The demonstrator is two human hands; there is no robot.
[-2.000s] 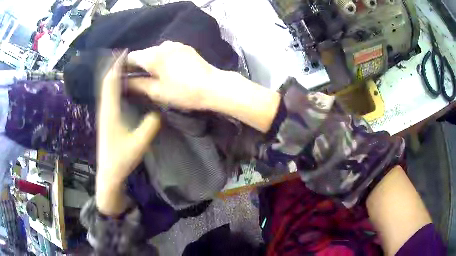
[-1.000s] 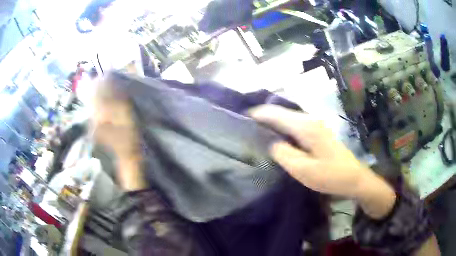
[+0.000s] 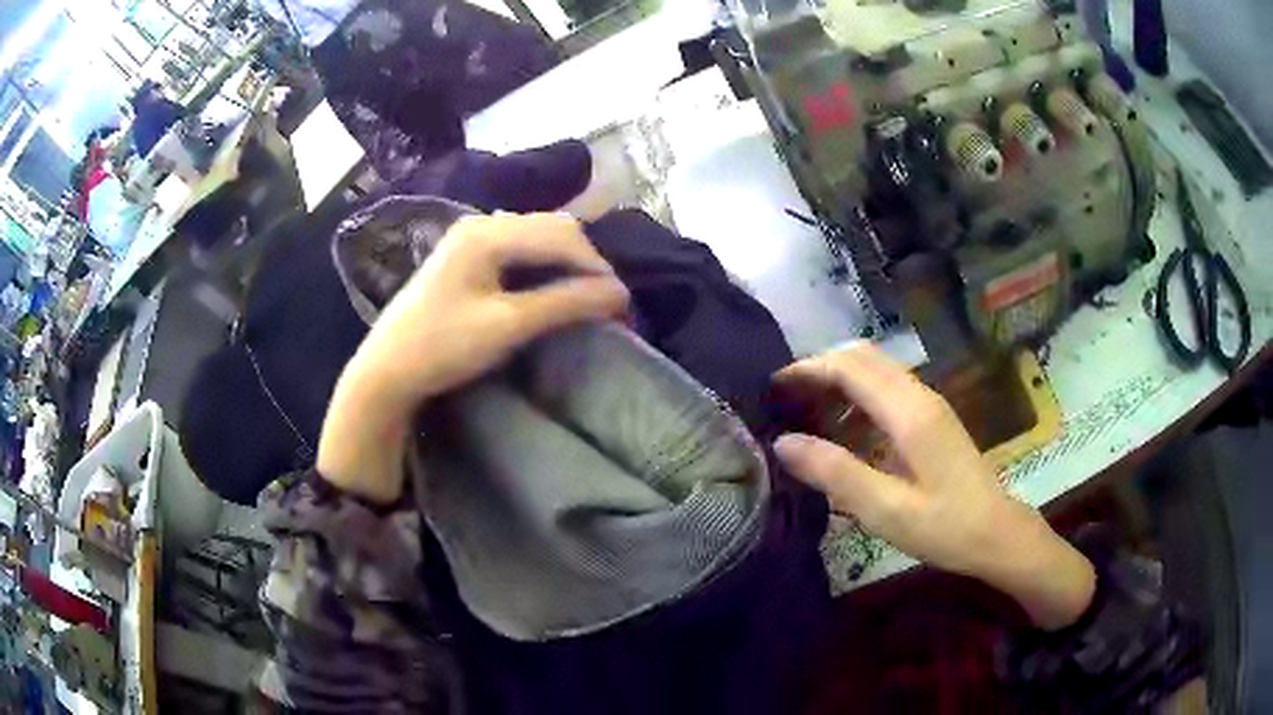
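A dark navy or black garment (image 3: 705, 300) lies heaped at the table's front edge. Its grey striped lining (image 3: 586, 489) faces up, curved, with a narrow edge seam around it. My left hand (image 3: 482, 307) is closed over the top edge of the lining, its fingertips partly hidden in the cloth. My right hand (image 3: 907, 468) is at the right side of the lining, thumb and forefinger at the dark cloth; whether they pinch it is hard to tell. The overlock machine (image 3: 977, 154) stands to the right, and no cloth is under its head.
Black-handled scissors (image 3: 1201, 307) lie right of the machine. A yellow tray (image 3: 1036, 405) sits below the machine front, behind my right hand. Dark cloth (image 3: 419, 77) lies at the back left. A white bin (image 3: 119, 468) with things in it stands at the far left.
The lining, blurred and spread between both hands a second ago, now hangs folded and lower. The view has tilted down. My left hand has moved inward onto the lining's top edge.
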